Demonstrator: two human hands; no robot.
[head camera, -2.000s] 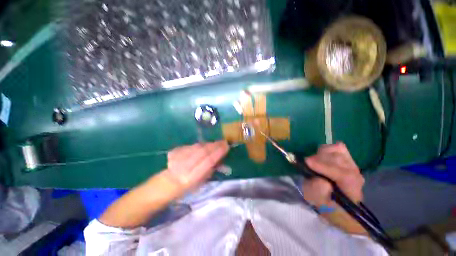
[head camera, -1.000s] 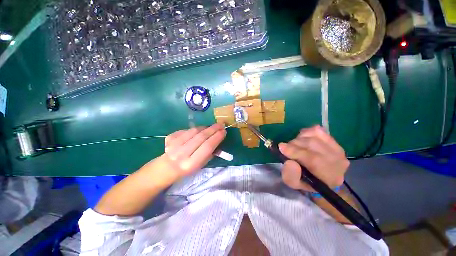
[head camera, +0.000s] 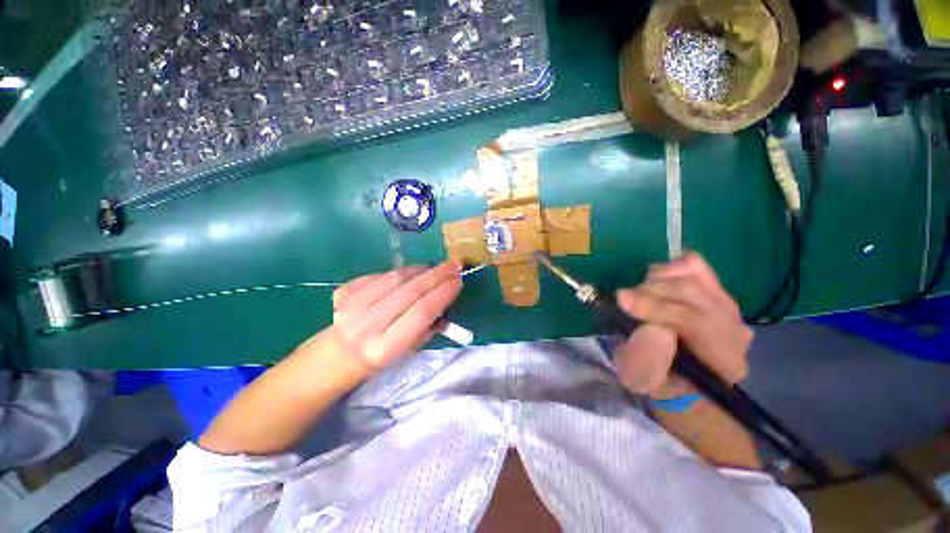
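A small silver component (head camera: 499, 236) lies on the brown tape cross (head camera: 569, 230) at the bench centre. My left hand (head camera: 391, 312) is just left of it, fingers closed on the solder wire (head camera: 240, 289), whose end points at the component. A pale metal strip, likely tweezers (head camera: 453, 332), sticks out below this hand. My right hand (head camera: 682, 325) holds the black soldering iron (head camera: 729, 396). The iron's tip is over the tape, a little right of the component and apart from it. A round black unit (head camera: 408, 205) lies to the upper left of the cross.
A clear component tray (head camera: 344, 130) lies at the back left. A solder spool (head camera: 52, 300) stands far left, with a small dark round part (head camera: 110, 217) behind it. A tan tub (head camera: 641, 89) with silvery bits stands at the back right. Cables (head camera: 800, 239) run down the right side.
The iron's tip has moved right, away from the component. My right hand has moved right and slightly down with the iron. My left hand has shifted slightly left.
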